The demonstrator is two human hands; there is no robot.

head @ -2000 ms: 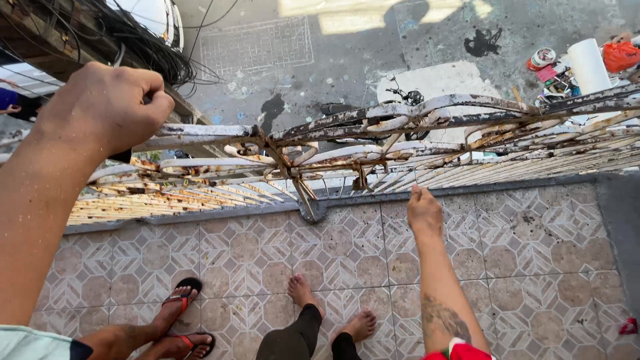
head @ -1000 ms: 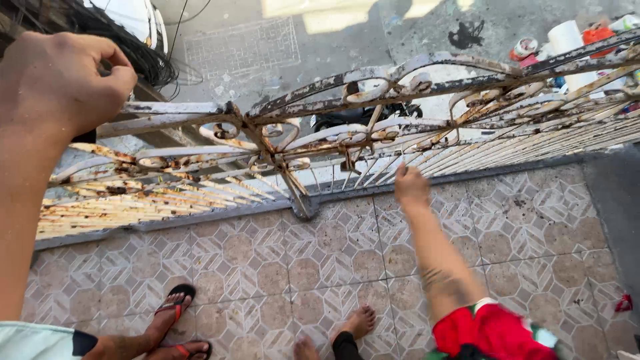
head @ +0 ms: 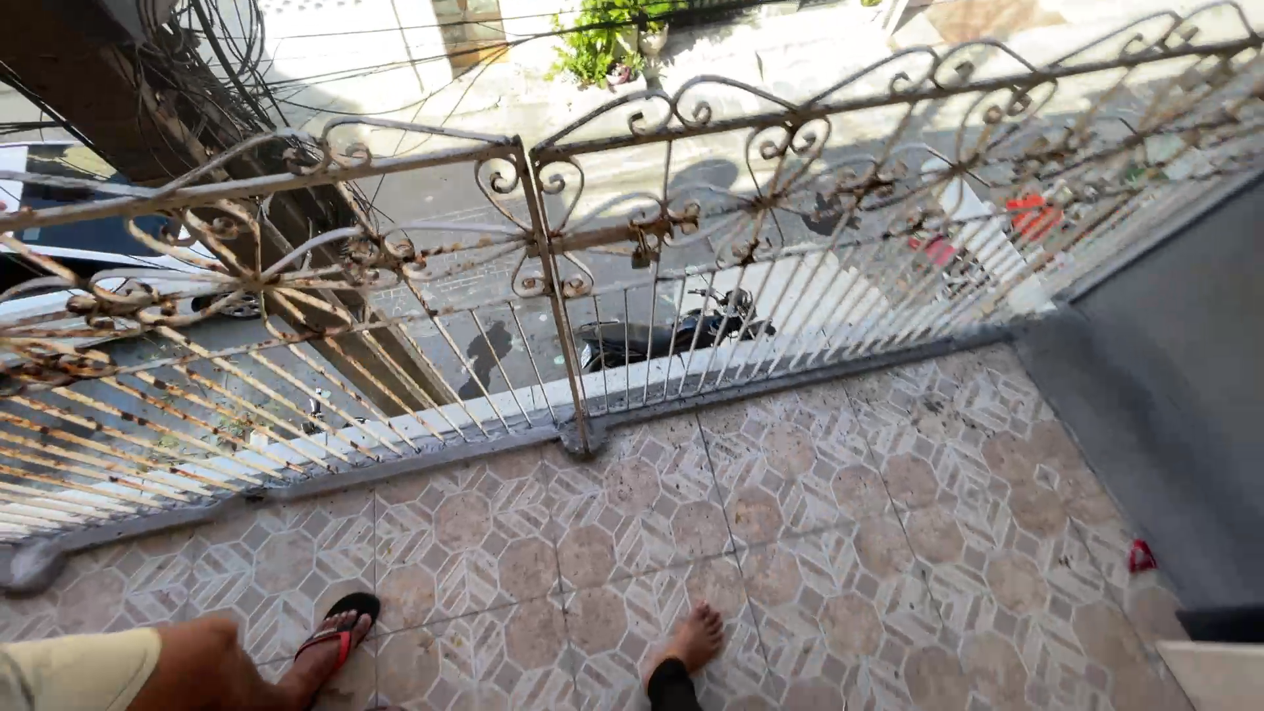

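Note:
Neither of my hands is in the view, so what they hold or touch is hidden. A rusty white wrought-iron railing [head: 538,197] with scrollwork crosses the view. A metal padlock [head: 642,245] hangs from a bolt latch [head: 607,237] beside the central upright. Below the railing, a bare foot [head: 699,637] under a black trouser leg [head: 673,688] stands on the patterned tile floor [head: 632,553]. At the lower left are a leg in pale shorts [head: 84,671] and a foot in a black and red flip-flop [head: 346,632].
A low grey ledge [head: 474,452] runs under the railing bars. A grey wall [head: 1175,385] borders the right side, with a small red object [head: 1142,555] near its base. Beyond the railing are a pole with tangled cables [head: 237,168], a parked motorcycle [head: 671,336] and green plants [head: 597,39].
The large fist at the left and the other hand and forearm near the railing have left the view, with the red sleeve. The view now takes in more of the street.

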